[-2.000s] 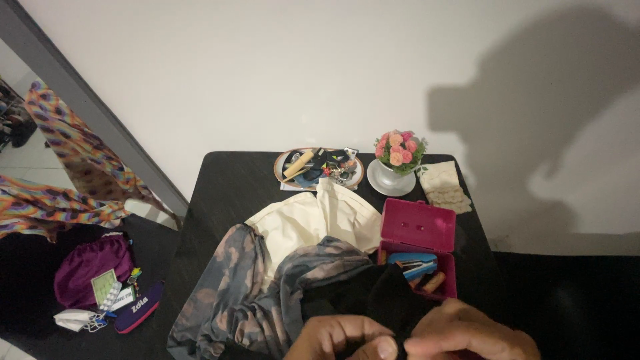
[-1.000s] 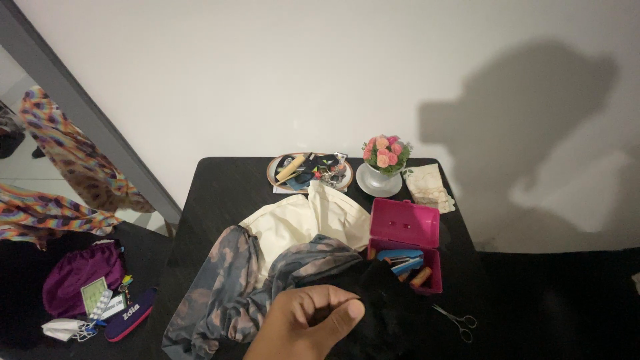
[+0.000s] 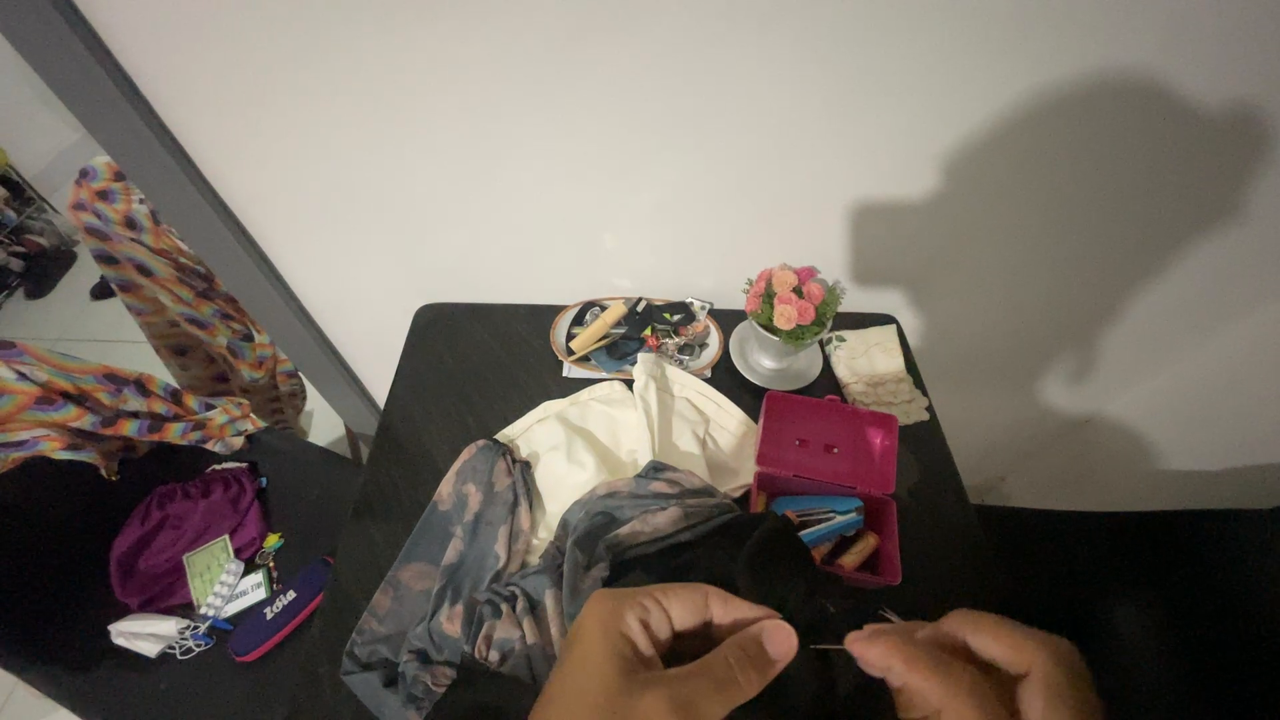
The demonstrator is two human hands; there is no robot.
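At the lower middle my left hand point(image 3: 680, 650) has its thumb and forefinger pinched together on something too small to make out, perhaps thread. Just to its right, my right hand point(image 3: 975, 660) holds a thin needle point(image 3: 828, 647) that points toward the left fingertips. Behind my hands lies black cloth point(image 3: 690, 560), beside a patterned grey garment point(image 3: 430, 590) and a cream cloth point(image 3: 590, 430). An open magenta plastic box point(image 3: 885, 540) stands beyond my right hand, with a blue stapler-like tool point(image 3: 820, 515) and thread spools point(image 3: 855, 550) inside. Scissors point(image 3: 889, 614) show partly behind my right hand.
On the black table point(image 3: 400, 400), an oval tray point(image 3: 718, 345) of small items, a flower pot point(image 3: 770, 350) on a saucer and a folded lace cloth point(image 3: 875, 370) stand near the wall. A purple pouch point(image 3: 190, 530), a pencil case point(image 3: 280, 610) and a face mask point(image 3: 150, 633) lie left.
My right hand, out of view one second ago, is back with the needle beside my left hand. Two seconds ago both hands were close together at the lower edge.
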